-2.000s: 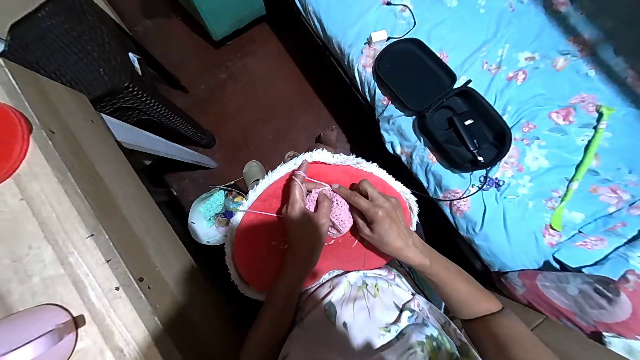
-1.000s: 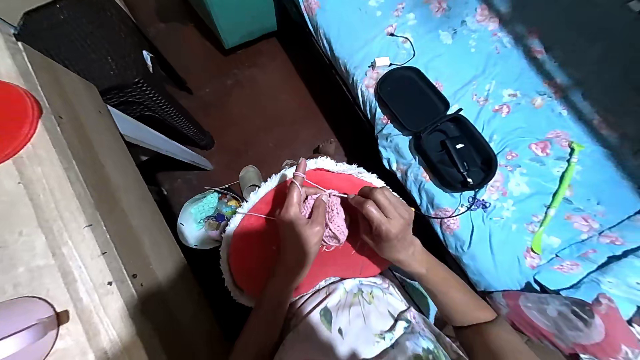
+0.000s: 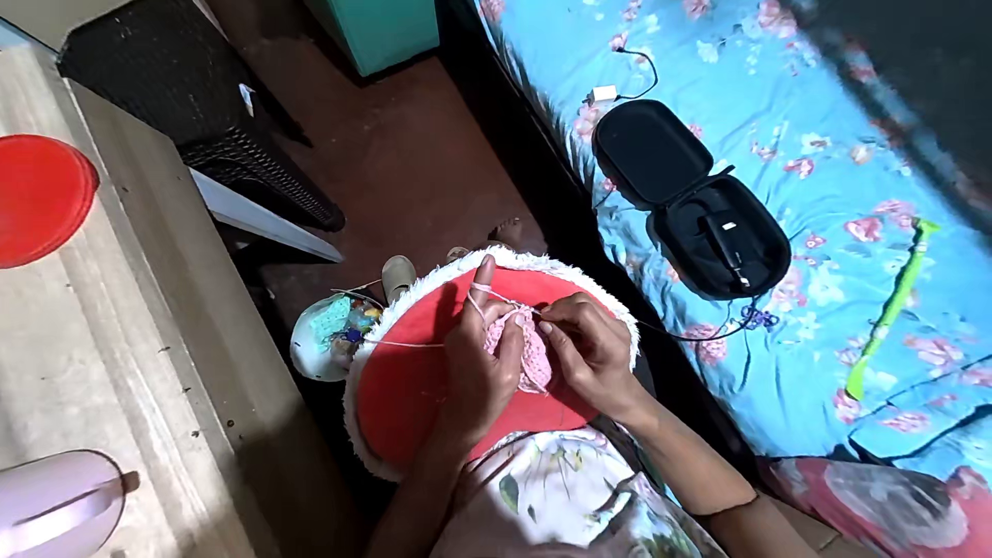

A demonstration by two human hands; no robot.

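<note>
Pink crocheted piece (image 3: pixel 533 360) is pinched between the thumb and fingers of my left hand (image 3: pixel 484 364), over a red cushion with white fluffy trim (image 3: pixel 403 387) on my lap. Pink yarn (image 3: pixel 407 344) loops round my raised left index finger and runs left toward a white container (image 3: pixel 310 353). My right hand (image 3: pixel 593 353), at the piece's right upper edge, grips a thin tool, probably a crochet hook, mostly hidden by the fingers.
The container holds mint-green crochet and small colourful items. At left, a wooden table (image 3: pixel 178 310) bears a red round lid (image 3: pixel 43 201); a black woven stool (image 3: pixel 178 85) stands behind. On the floral bed at right lie an open black case (image 3: pixel 659 155), a charger (image 3: pixel 603 94) and a green strip (image 3: pixel 891 310).
My right hand has moved in close to the pink piece; one second ago it was a little farther off, with the tool's shaft showing. My left hand still holds the piece.
</note>
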